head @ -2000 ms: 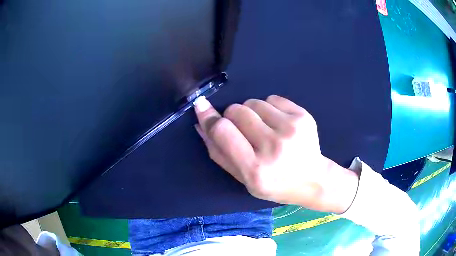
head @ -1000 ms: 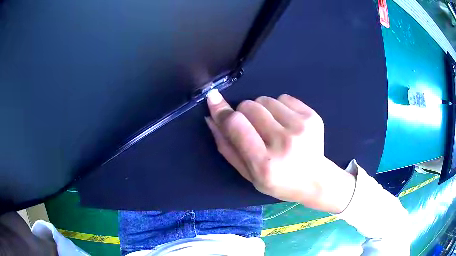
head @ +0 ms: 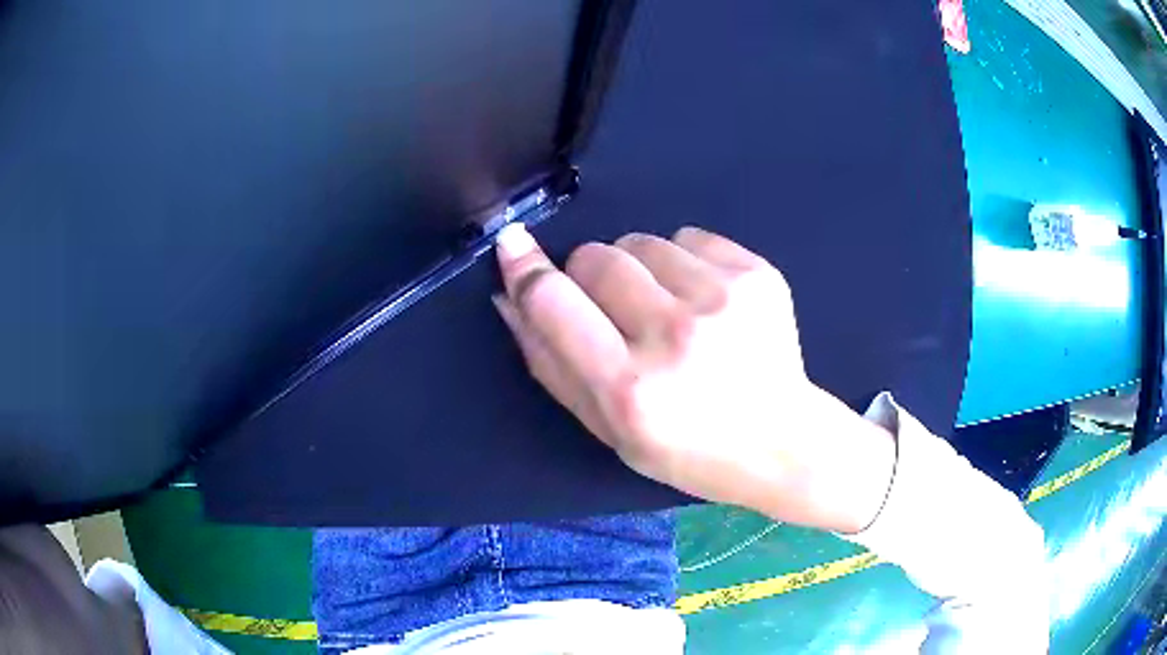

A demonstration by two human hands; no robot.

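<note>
A large dark display panel [head: 294,154] fills the left of the view, its glossy black frame edge [head: 371,320] running diagonally to a corner. A small silver metal piece [head: 527,205] sits in that corner. My right hand [head: 691,371] is right of the edge, one fingertip pressed on the frame beside the metal piece, other fingers curled; whether it pinches anything is hidden. My left hand [head: 58,595] is a dark, shaded shape at the bottom left, cut off by the picture's edge, under the panel's near side; its fingers are hidden.
A black mat [head: 793,154] lies under the panel. Right of it is the green bench top [head: 1043,333] with a pale label [head: 1055,228]; a red item [head: 955,23] is at the mat's far edge. Below are my jeans and the green floor with yellow-black tape [head: 793,578].
The panel corner and my right hand shift right together, then back left, along with the whole view. The fingertip stays on the frame near the metal piece.
</note>
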